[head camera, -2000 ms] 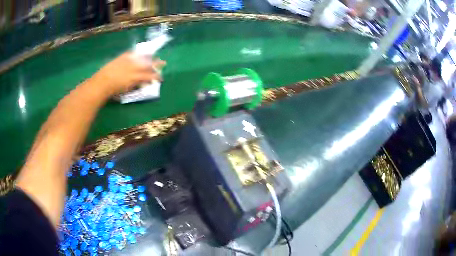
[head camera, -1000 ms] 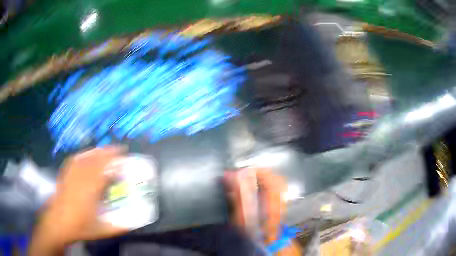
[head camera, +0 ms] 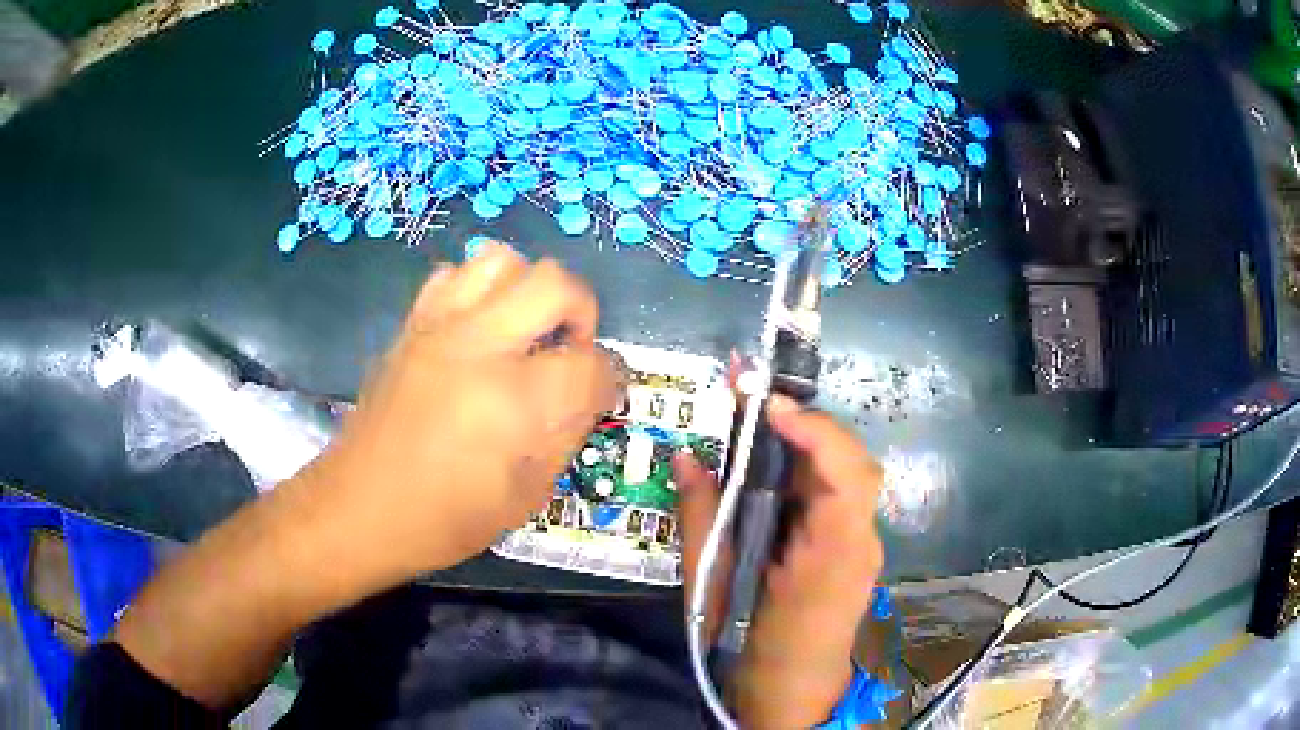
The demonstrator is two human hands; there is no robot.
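Observation:
The white socket housing (head camera: 599,551) lies open on the bench in front of me, with a green board (head camera: 645,478), white and dark parts and metal contacts inside. My left hand (head camera: 492,385) is over its left side with curled fingers; whether it holds anything is hidden. My right hand (head camera: 806,528) is closed around the dark soldering iron (head camera: 763,499) at the housing's right side. The iron's metal tip points up and away, over the near edge of the blue disc pile (head camera: 613,121). A pale tube runs along the iron.
Clear crinkled plastic (head camera: 178,414) lies left of the housing. A black station (head camera: 1190,257) stands at the right, with a small dark holder (head camera: 1066,328) beside it. Cables hang from the bench's right edge. A cardboard box (head camera: 984,635) is below at the lower right.
The view has swung back from the conveyor to the bench. My left hand, earlier on the belt, then gripping the housing, is now over it. The iron now shows clearly in my right hand.

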